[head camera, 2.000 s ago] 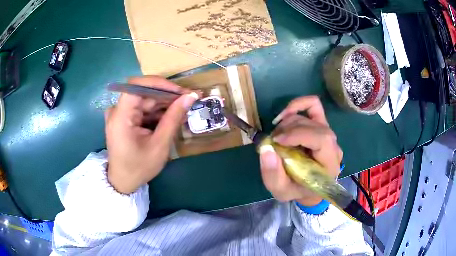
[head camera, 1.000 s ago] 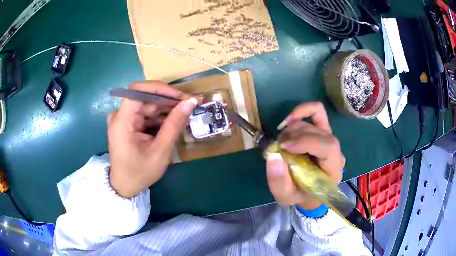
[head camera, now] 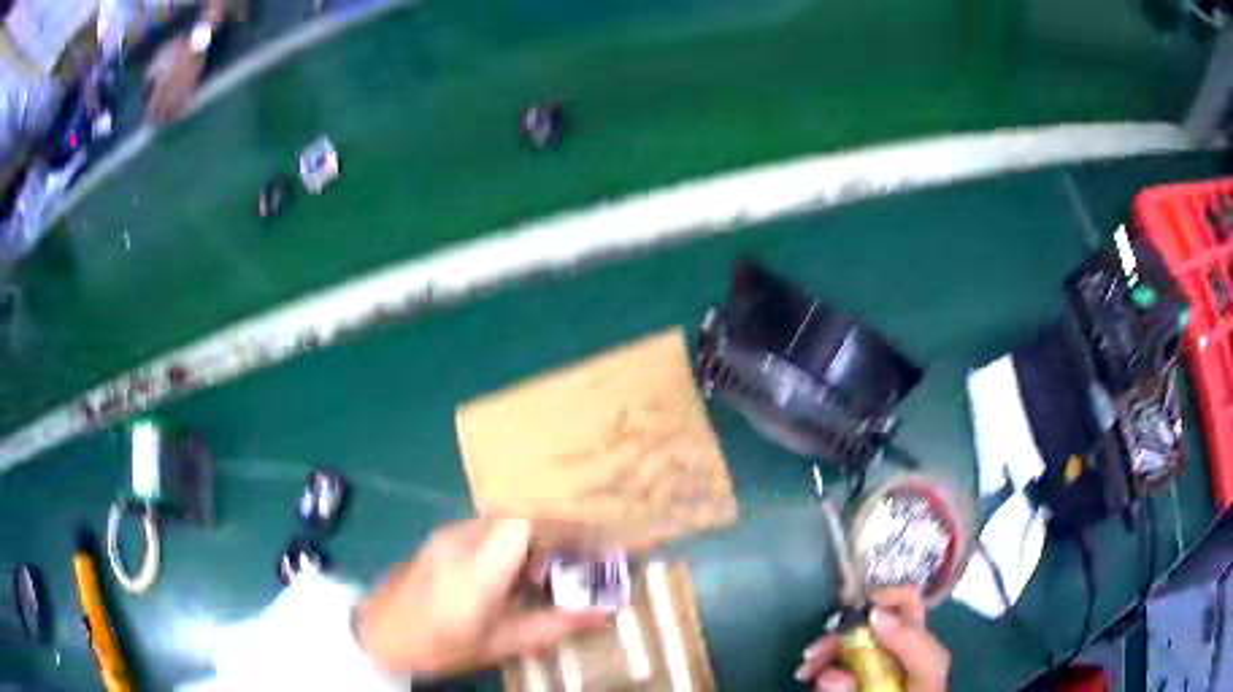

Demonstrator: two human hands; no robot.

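My left hand (head camera: 453, 595) grips a watch housing (head camera: 590, 581) with a pale rim, above the brown holding fixture (head camera: 663, 635). The tweezers cannot be made out; the picture is blurred. My right hand (head camera: 899, 649), cut off by the lower edge, holds the soldering iron (head camera: 865, 660) by its yellow handle. The iron's metal front points up beside the tip cleaner tin (head camera: 909, 544), which is filled with silvery shavings. Whether the tip touches the tin cannot be told.
A brown sheet (head camera: 595, 439) with tiny bits lies behind the fixture. A black fan (head camera: 805, 362) stands behind. Two dark units (head camera: 323, 499) lie left. A green conveyor (head camera: 649, 81) with units runs beyond a white rail (head camera: 609, 243). A red tray (head camera: 1203, 270) is right. Another person's hand (head camera: 176, 75) shows top left.
The view has shifted up towards the conveyor. The housing has been lifted off the fixture in my left hand. My right hand has moved the iron away from the housing to the tin.
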